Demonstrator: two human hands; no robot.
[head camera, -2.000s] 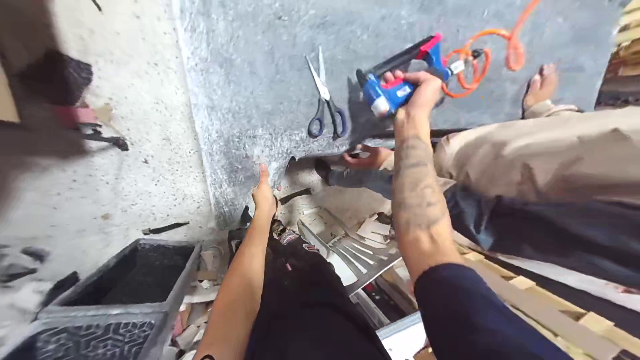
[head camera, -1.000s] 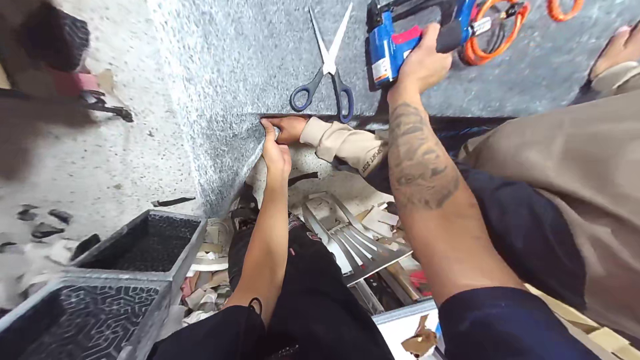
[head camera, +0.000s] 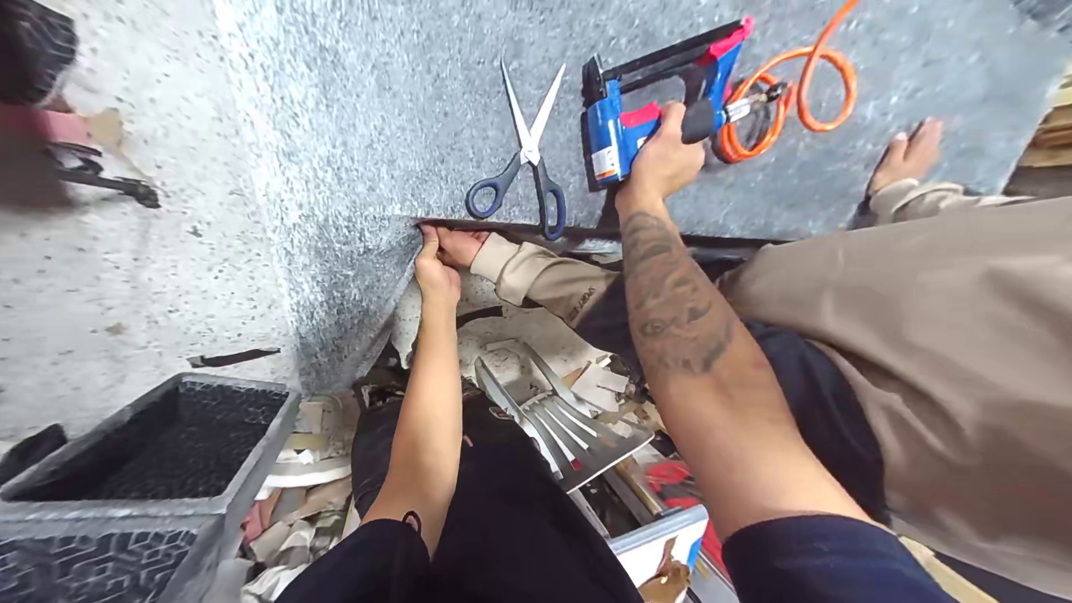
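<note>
My left hand (head camera: 438, 266) pinches the edge of a grey speckled fabric sheet (head camera: 335, 151) where it folds over a border. A co-worker's hand (head camera: 461, 245) in a beige sleeve touches the same edge just to its right. In my right hand (head camera: 668, 155) is a blue pneumatic stapler (head camera: 615, 138) with a black magazine, above the sheet; an orange coiled air hose (head camera: 825, 59) joins its rear. Scissors (head camera: 529, 153) with dark blue handles lie spread on the sheet between my hands, their handles near its edge.
Grey plastic crates (head camera: 222, 502) stand at lower left, beside fabric scraps (head camera: 314, 502). A slatted grey plastic part (head camera: 578, 431) lies below my arms. At right are the co-worker's beige-clothed body (head camera: 946, 335) and other hand (head camera: 909, 155) on the sheet. A black strip (head camera: 234, 358) lies on the floor.
My left hand, flat on the sheet's edge two seconds ago, now pinches it. The co-worker's hand has moved left to beside mine. The stapler stays in my right hand.
</note>
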